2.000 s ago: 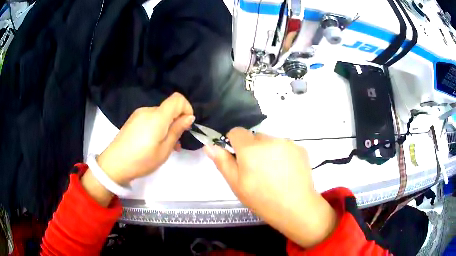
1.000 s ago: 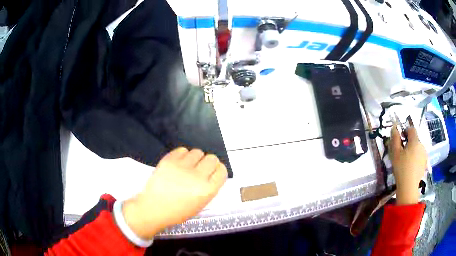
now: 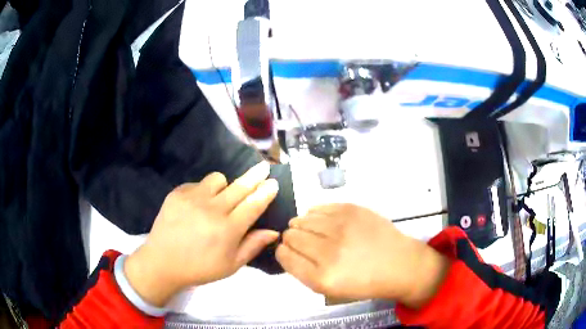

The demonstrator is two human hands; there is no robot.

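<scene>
The black garment (image 3: pixel 173 122) lies left of and under the needle area of the white sewing machine (image 3: pixel 385 38). My left hand (image 3: pixel 205 234) presses on its narrow end, fingers near the presser foot area. My right hand (image 3: pixel 360 254) is right beside it, its curled fingertips gripping the garment's right edge. The needle and presser foot are mostly hidden behind the take-up lever guard (image 3: pixel 254 77) and my fingers. No snips show in my right hand.
A black phone (image 3: pixel 473 180) lies right of the needle. Cords and a wire tool holder (image 3: pixel 546 212) are at the bed's right end. A ruler strip (image 3: pixel 360 319) runs along the front edge. A brown piece (image 3: pixel 340 300) shows partly under my right hand.
My right hand has come back from the far right end to the garment edge. My left hand and the garment end have moved up towards the needle. The view has shifted.
</scene>
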